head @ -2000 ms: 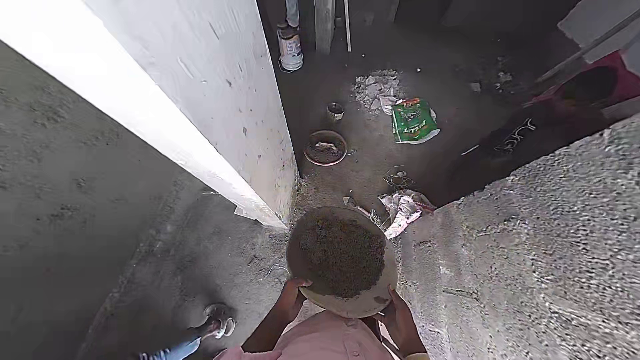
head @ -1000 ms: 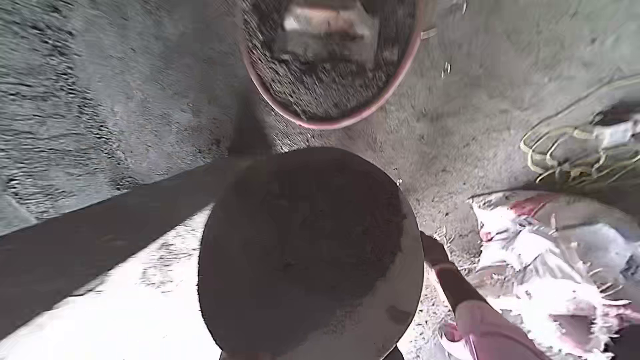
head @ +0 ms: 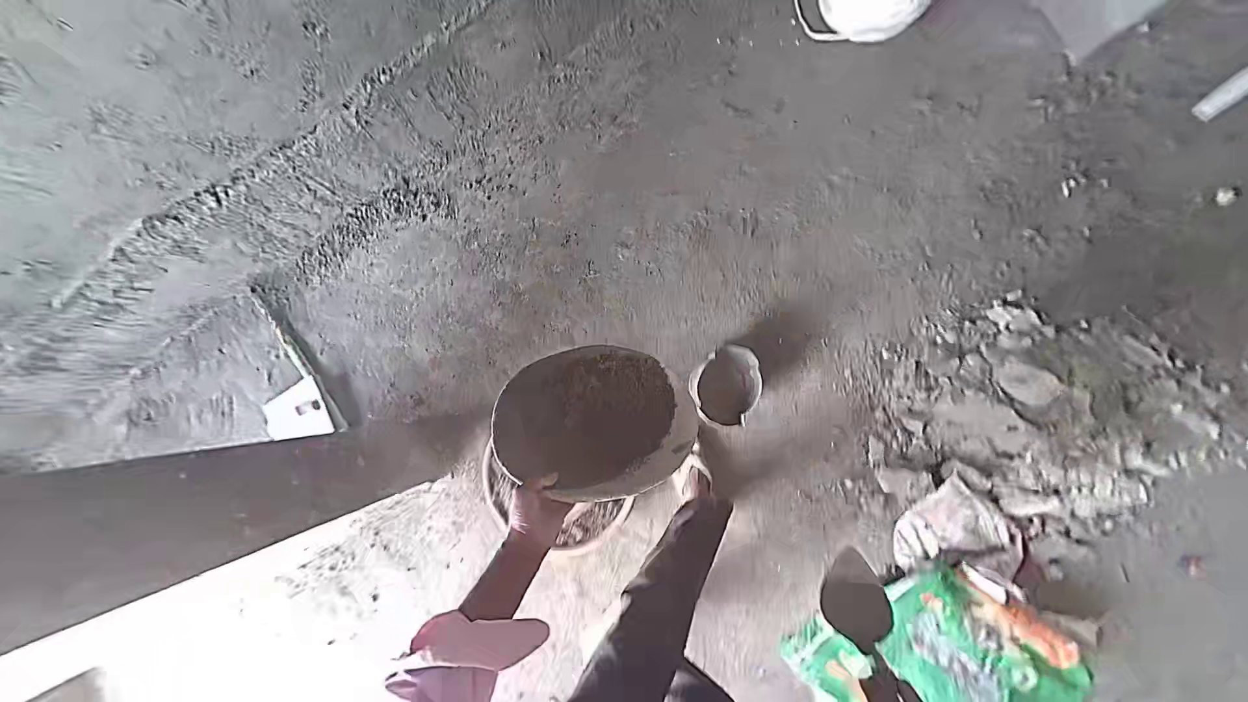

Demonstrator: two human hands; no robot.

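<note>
My left hand [head: 538, 512], with a pink sleeve behind it, grips the near left rim of a wide round pan [head: 639, 483] holding dark, mortar-like material [head: 604, 414]. The pan is above a round tub [head: 575, 541], covering most of it; the tub's near rim and some contents show below. A dark-trousered leg [head: 673, 585] reaches up to the pan's near right side. I cannot make out my right hand. Just right of the pan stands a small round container [head: 729, 385] with a dark inside.
Broken rubble [head: 1033, 409] lies at the right. Below it are a crumpled pale sack [head: 960, 526] and a green printed bag [head: 985, 634], with a dark oval object [head: 856, 600] over its left part. A white bucket [head: 868, 15] stands at the top. A pale wall edge [head: 244, 565] runs along the lower left.
The view has shifted strongly. The filled pan, earlier apart from the tub, now overlaps it. My right hand, seen at the pan's right side one second ago, can no longer be made out.
</note>
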